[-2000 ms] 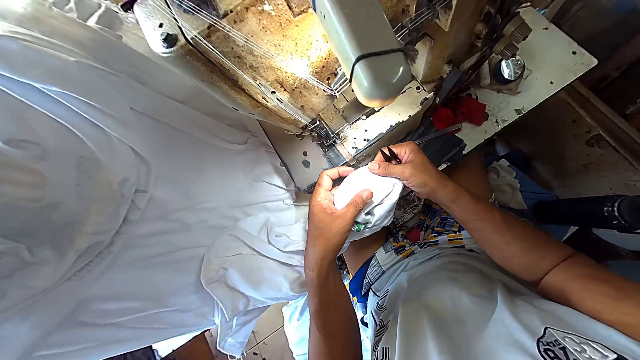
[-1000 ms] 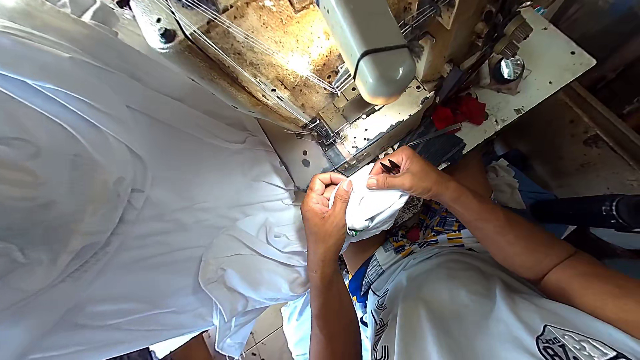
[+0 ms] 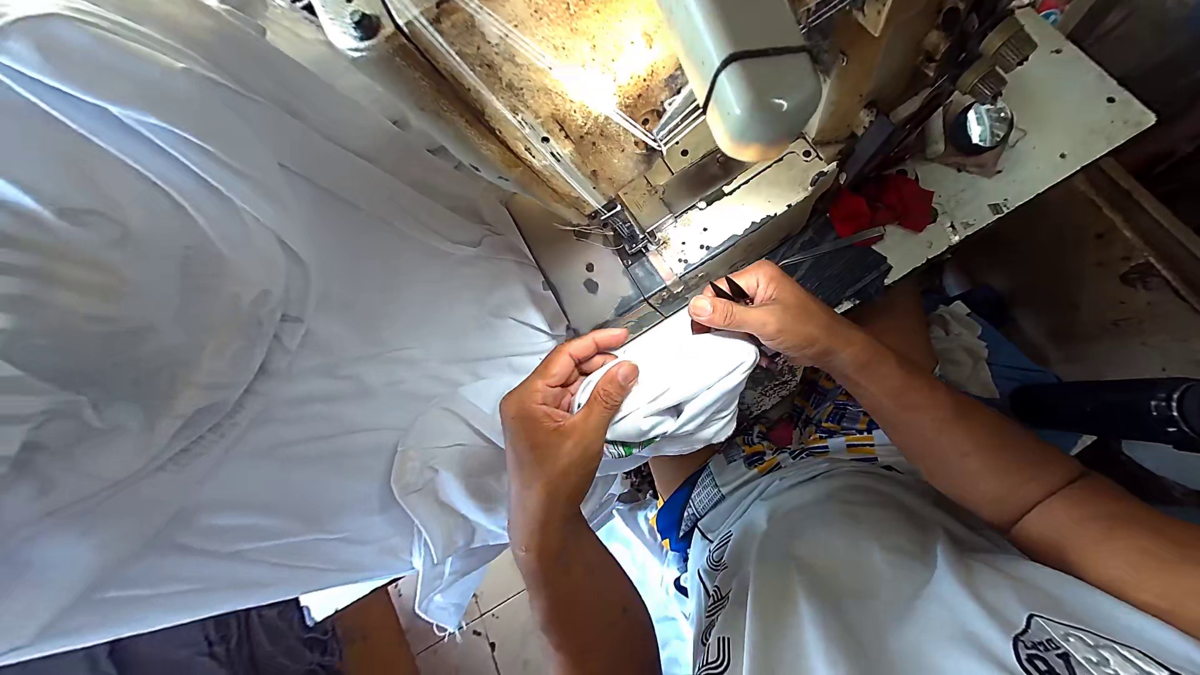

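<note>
A bunched piece of white fabric [image 3: 680,384] hangs between my two hands, in front of the sewing machine's needle area [image 3: 630,230]. My left hand [image 3: 562,403] pinches its left edge between thumb and fingers. At its upper right edge is my right hand [image 3: 764,314], thumb against the fingers on the cloth, with small dark thread snips [image 3: 731,292] tucked in it, their tips pointing up and left. A green mark shows low on the fabric. White threads [image 3: 525,122] run down to the needle area.
A large heap of white fabric [image 3: 309,328] fills the left side. The machine's rounded grey head cover [image 3: 764,103] overhangs the bed. Red cloth scraps [image 3: 881,204] and a metal tool [image 3: 830,246] lie at the table's right part [image 3: 1050,122]. A black cylindrical thing [image 3: 1106,410] juts in from the right.
My right hand has moved up and away from my left hand along the white fabric, which is now more spread between them. The snips remain in my right hand.
</note>
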